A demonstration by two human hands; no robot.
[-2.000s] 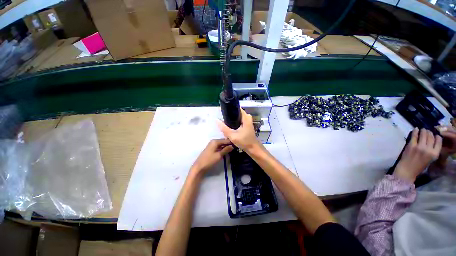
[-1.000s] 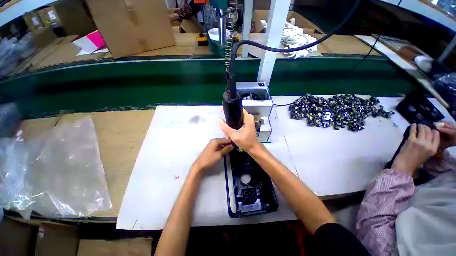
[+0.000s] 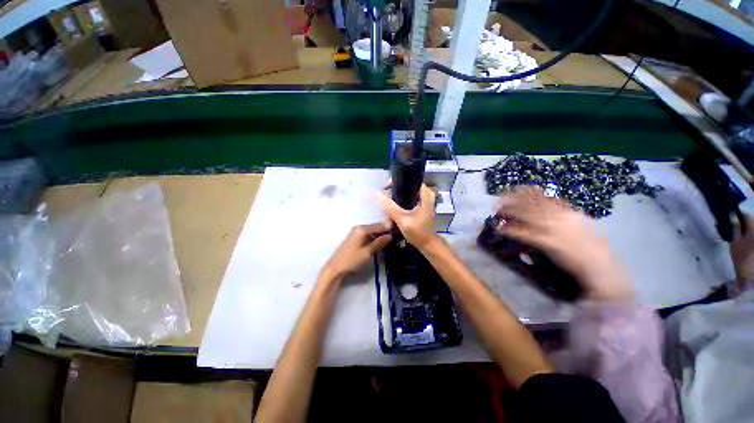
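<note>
A black open device housing [image 3: 416, 310] lies lengthwise on the white sheet [image 3: 273, 248], with a pale round spot inside. My right hand [image 3: 415, 216] grips the black electric screwdriver [image 3: 408, 175], held upright over the far end of the housing. My left hand [image 3: 360, 249] is at the housing's far left corner, fingertips close to the driver tip. The fingers and right hand hide the tip and whatever the left fingertips touch.
The screw feeder [image 3: 444, 178] stands just beyond the housing by the white post [image 3: 460, 83]. Right of it lies a heap of small components [image 3: 579, 178]. A neighbour's blurred hand [image 3: 562, 235] holds another black housing [image 3: 537, 266]. A clear plastic bag [image 3: 116, 264] lies at left.
The neighbour's arm has reached leftward with a black housing, now near my work. The view has shifted slightly. My hands and the screwdriver stay at the housing's far end.
</note>
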